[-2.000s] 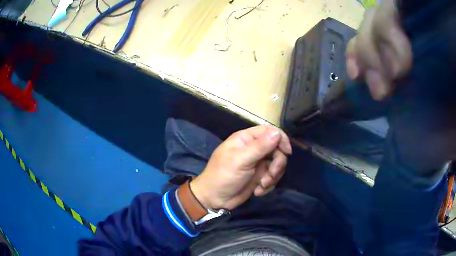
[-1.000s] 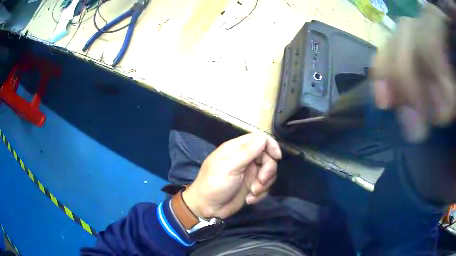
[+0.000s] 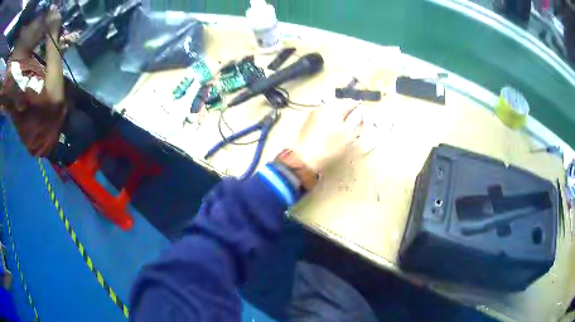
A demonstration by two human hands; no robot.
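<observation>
The black speaker cabinet lies on the tan bench at the right, its recessed slot and round hole facing up. My left hand is blurred and stretched over the middle of the bench, to the left of the cabinet, fingers toward some small reddish and pale bits. Whether it holds anything cannot be told. Blue-handled pliers lie open just left of my wrist. A black microphone lies beyond them. My right hand is not in view.
Green circuit boards and wires lie at the back left, near a white bottle. Black bars and yellow tape lie at the back. Another person's arm is far left, above a red stool.
My left hand has moved from the bench edge out over the bench. My right hand has left the picture. The view has shifted, showing more of the bench and the whole cabinet.
</observation>
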